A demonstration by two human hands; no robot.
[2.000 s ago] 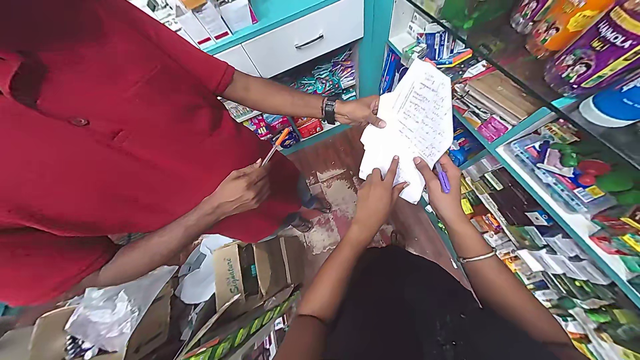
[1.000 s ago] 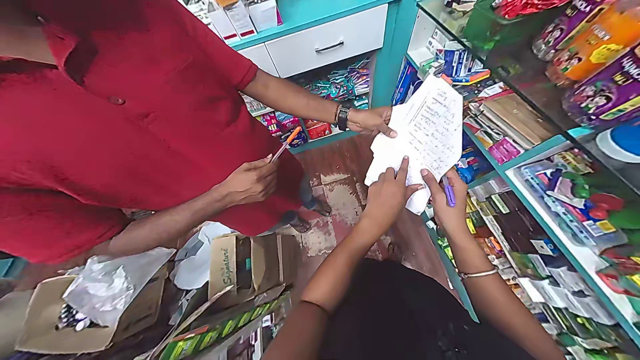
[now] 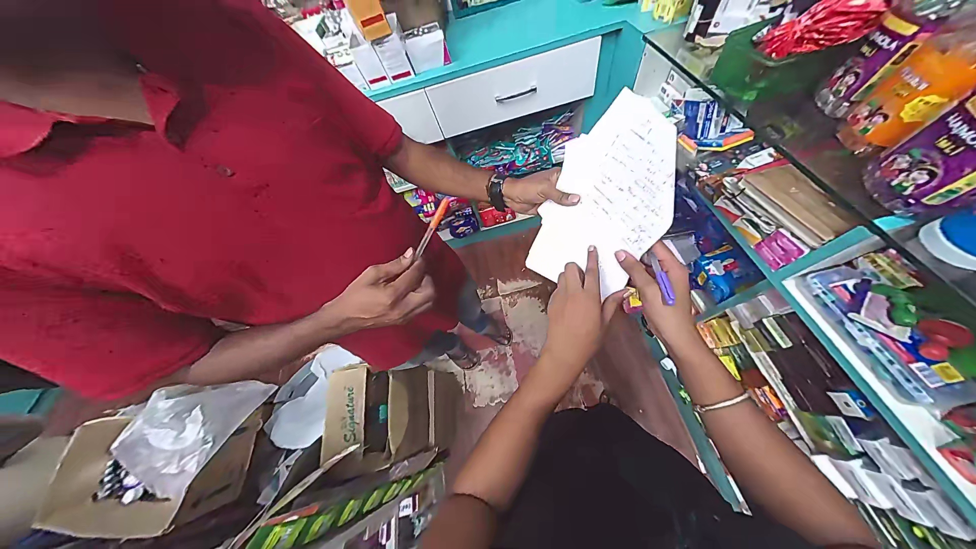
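Sheets of white paper (image 3: 621,183) with handwriting are spread at the centre right. My right hand (image 3: 662,290) grips their lower edge, thumb on top, with a purple pen (image 3: 662,280) tucked between its fingers. At the lower left part of the sheets lies my left hand (image 3: 577,305), its index finger extended on the paper and its thumb near the bottom edge; whether it grips them I cannot tell. A co-worker's hand (image 3: 540,191) with a wristwatch holds the left edge of the sheets. The co-worker's other hand (image 3: 389,290) holds an orange-tipped pen (image 3: 431,227).
The co-worker in a red shirt (image 3: 229,213) stands at the left. Open cardboard boxes (image 3: 221,476) lie below, one with a plastic bag. A white drawer (image 3: 518,84) sits under a teal counter (image 3: 488,38). Stocked shelves (image 3: 808,259) and plastic jars (image 3: 915,91) are close on my right.
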